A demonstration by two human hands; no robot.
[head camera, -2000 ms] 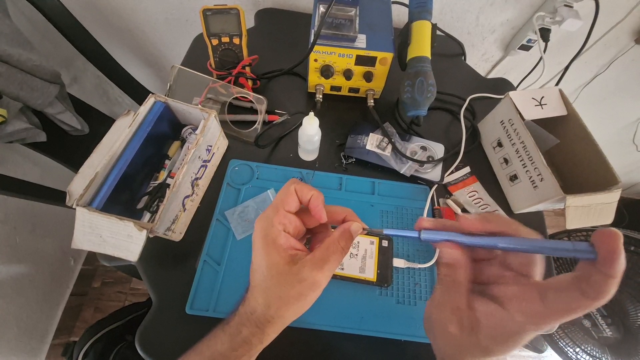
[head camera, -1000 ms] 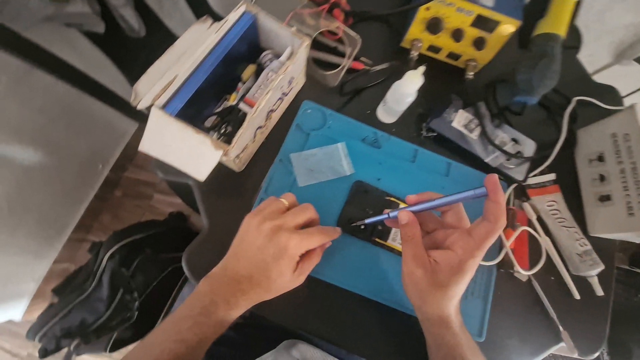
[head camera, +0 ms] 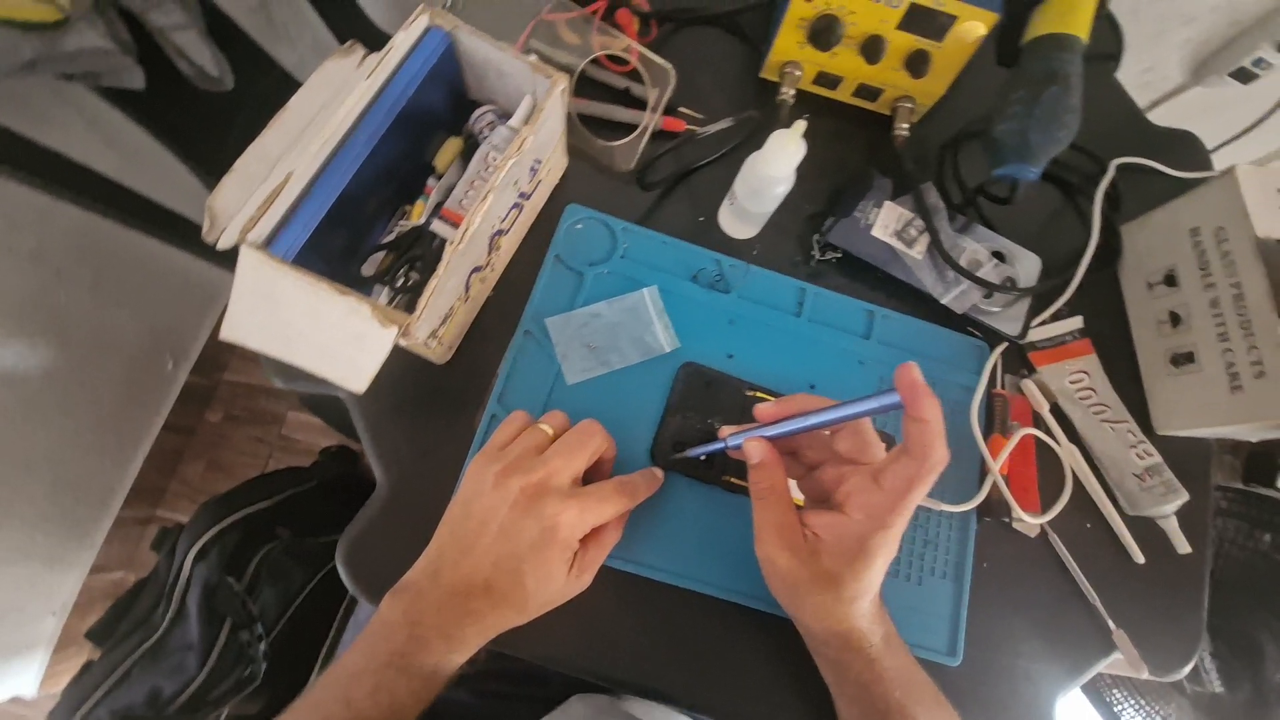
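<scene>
My right hand [head camera: 840, 490] holds a blue precision screwdriver [head camera: 810, 420] between thumb and fingers, its index finger on the end cap. The driver's tip rests at the left part of an opened smartphone [head camera: 700, 410], black with yellow-edged parts, partly hidden by the right hand. My left hand [head camera: 550, 500] holds nothing; its index fingertip touches or nearly touches the phone's lower left corner. The phone lies on a blue silicone repair mat [head camera: 630, 250]. Above and left of it, a small clear zip bag [head camera: 612, 333] lies flat, with tiny dark specks on it.
A cardboard box of tools [head camera: 500, 230] stands at left. Behind the mat are a white dropper bottle [head camera: 763, 185], a yellow soldering station [head camera: 870, 50] and a plastic package [head camera: 920, 245]. At right lie a B-7000 glue tube [head camera: 1110, 430], a white cable [head camera: 985, 490] and another box [head camera: 1200, 310].
Two seconds ago both hands were raised together at the screwdriver; now the left hand is lower, beside the phone, and the screwdriver points down at it. The view has turned and moved closer.
</scene>
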